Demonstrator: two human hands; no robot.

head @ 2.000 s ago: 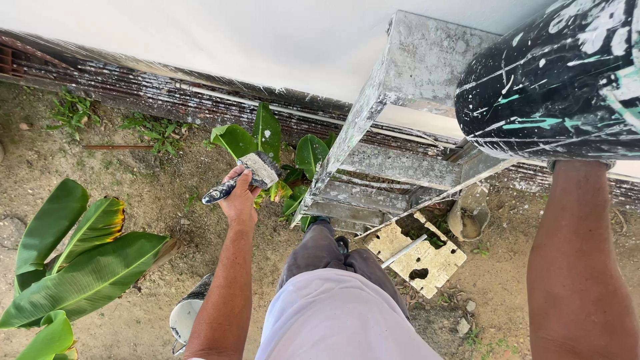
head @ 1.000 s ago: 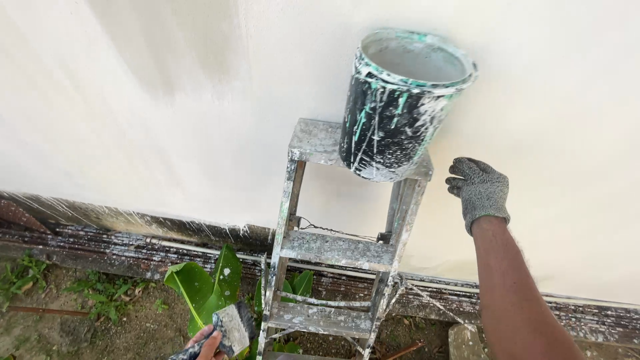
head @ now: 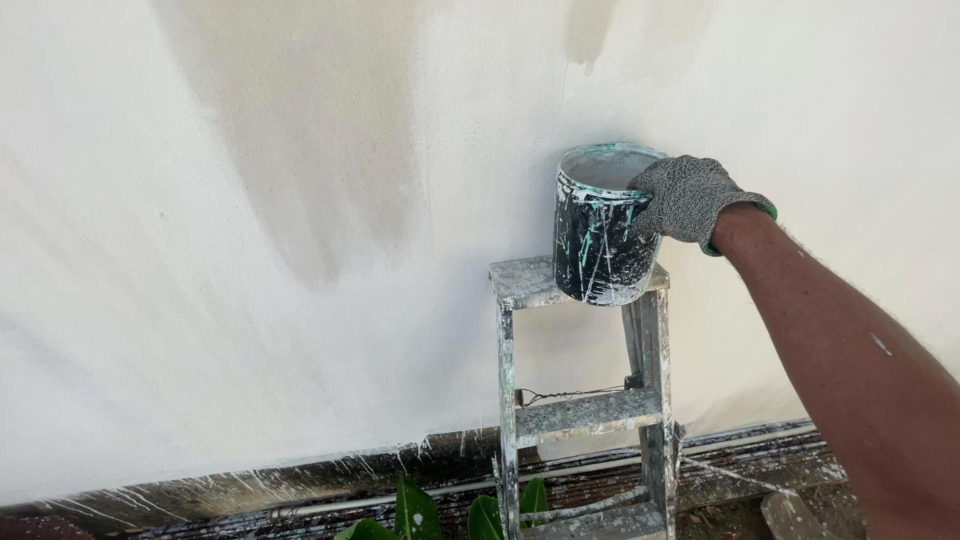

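My right hand [head: 686,201], in a grey knitted glove with a green cuff edge, grips the rim of a black paint bucket [head: 600,247] at its right side. White and green paint streaks cover the bucket, which stands on the top step of a paint-spattered metal stepladder [head: 589,416]. The bucket's inside is coated whitish; how much paint it holds cannot be told. My left hand is out of view, and so is the brush.
Behind the ladder rises a white wall [head: 360,315] with greyish-beige patches. Along its foot run a pale pipe [head: 465,487] and dark, paint-splashed rods. Green leaves [head: 416,510] stick up beside the ladder's base, and a flat slab [head: 791,517] lies at lower right.
My gloved right hand, apart from the bucket one second ago, has closed on its rim. My left hand with the paintbrush has gone out of view. The view has tilted up to the wall.
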